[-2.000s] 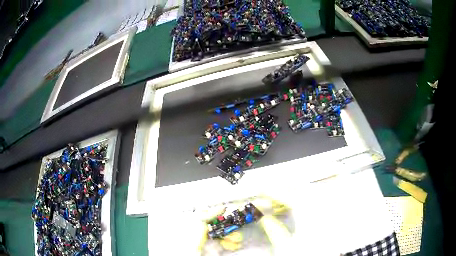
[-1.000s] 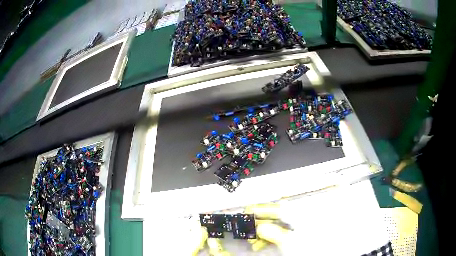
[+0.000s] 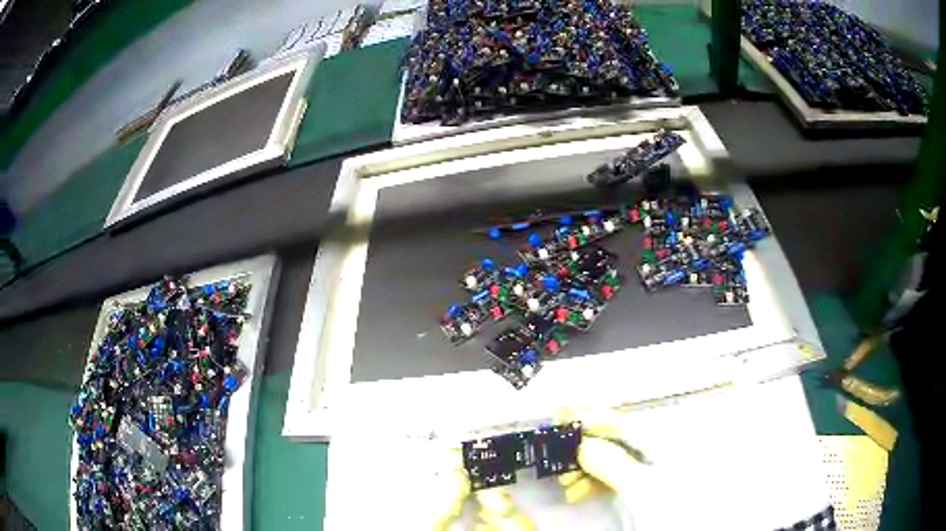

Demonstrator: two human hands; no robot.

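A black circuit board (image 3: 522,456) is held flat over the bright white surface (image 3: 726,467), its flat black face with pale marks turned to me. My left hand (image 3: 472,503), in a glove with yellow fingers, grips its left end and lower edge. My right hand (image 3: 612,467), also yellow-fingered, grips its right end. Both hands are washed out by glare, so their outlines are faint. The board's component side is hidden. Beyond it, the white-framed centre tray (image 3: 309,358) holds loose boards in two groups, with one board (image 3: 636,159) leaning near its back right.
A left tray (image 3: 249,404) is heaped with boards. A rear tray holds a dense pile (image 3: 534,57). A far right tray (image 3: 830,122) stands beyond a green post. An empty white-framed tray (image 3: 213,135) is back left. A yellow perforated pad (image 3: 856,482) and checked cloth lie at right.
Two seconds ago the board showed its component side; it has since been turned to its flat black face. Since one second ago, the view has shifted slightly and both hands still hold the board.
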